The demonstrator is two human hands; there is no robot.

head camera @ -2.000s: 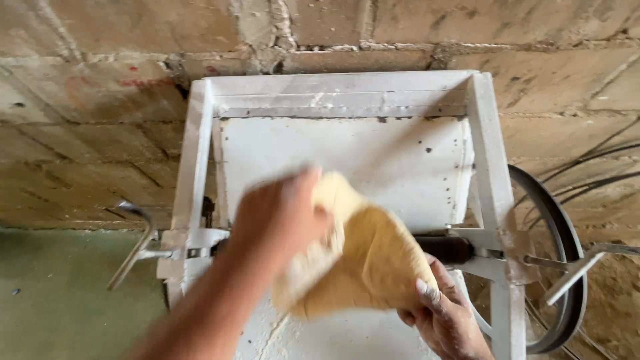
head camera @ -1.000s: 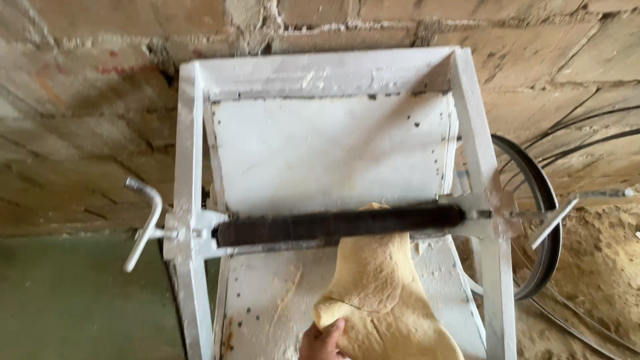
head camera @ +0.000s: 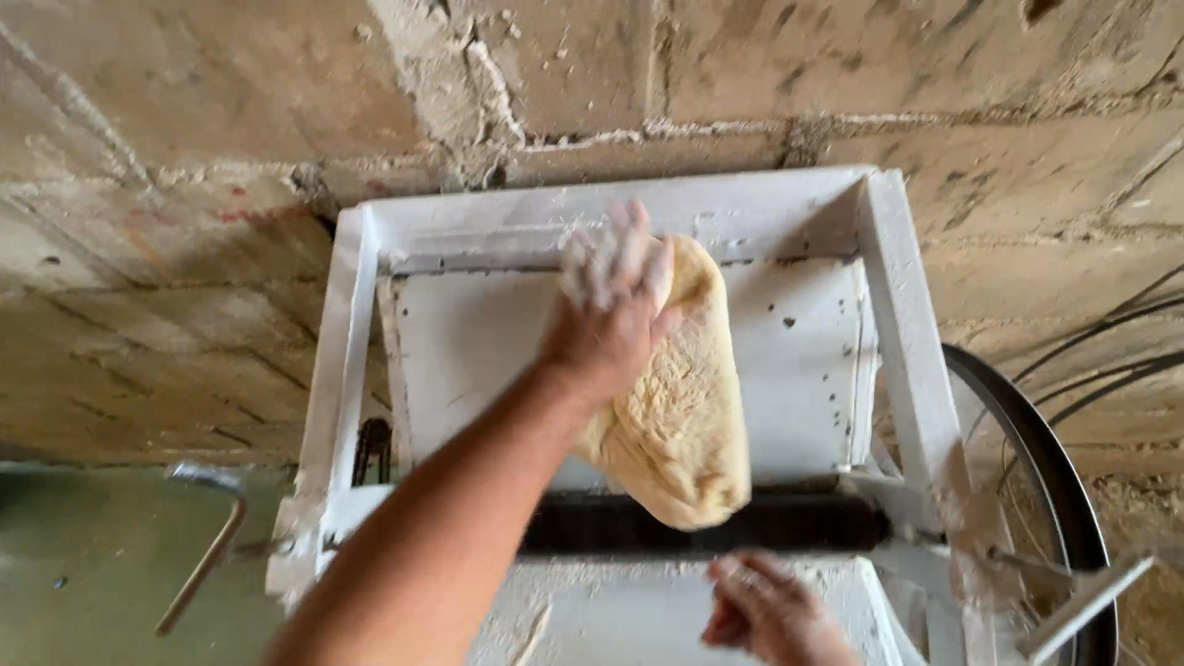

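Note:
A thick slab of pale yellow dough [head camera: 684, 416] lies lengthwise on the white back board [head camera: 795, 361] of a dough sheeter, its lower end over the dark roller [head camera: 795, 523]. My left hand [head camera: 615, 277], floury and blurred by motion, is at the dough's upper left side with its fingers spread; whether it grips the dough is unclear. Below the roller, my right hand [head camera: 772, 606] hangs over the front board [head camera: 629, 610], its fingers curled and apart from the dough.
The machine's white frame [head camera: 911, 351] stands against a brick wall [head camera: 1045, 185]. Crank handles stick out at the left [head camera: 217, 546] and right [head camera: 1091, 606]. A black wheel [head camera: 1064, 453] and dark cables [head camera: 1110, 324] are on the right. Green floor [head camera: 83, 555] shows at lower left.
The dough, on the front board below the roller one second ago, is now on the back board above it. My left hand has come up beside it, and my right hand is back in view.

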